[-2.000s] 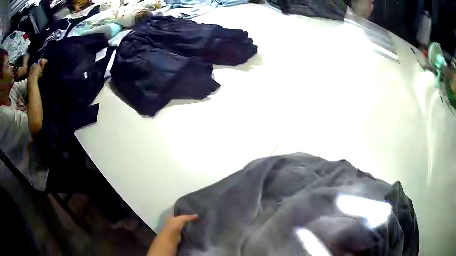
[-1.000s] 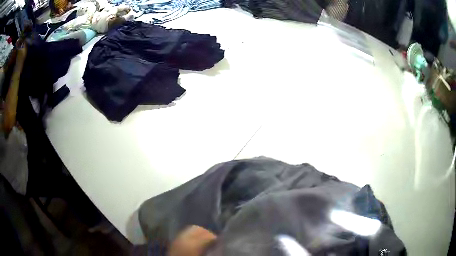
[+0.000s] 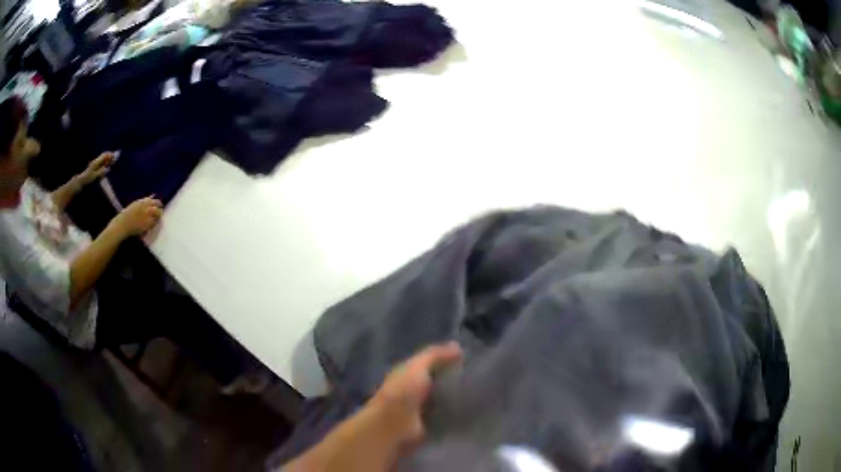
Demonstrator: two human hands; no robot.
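A large dark-grey garment (image 3: 590, 323) lies heaped on the white table at the bottom centre, with folds across it and bright glare spots low down. My left hand (image 3: 401, 396) reaches in from the bottom left onto its left part. The thumb lies on top of the cloth, pointing right; the fingers are mostly hidden, and the hand appears to pinch a fold. The picture is slightly blurred there. My right hand is not in view.
Navy garments (image 3: 286, 92) lie on the white table (image 3: 553, 138) at the back left. A person (image 3: 55, 240) at the left edge handles dark cloth. A green fan (image 3: 793, 32) shows at the far right. A thin dark object (image 3: 796, 454) lies bottom right.
My left hand has moved from the garment's left edge further onto it, and more of the forearm shows. The view has shifted, and the person at left shows more fully again.
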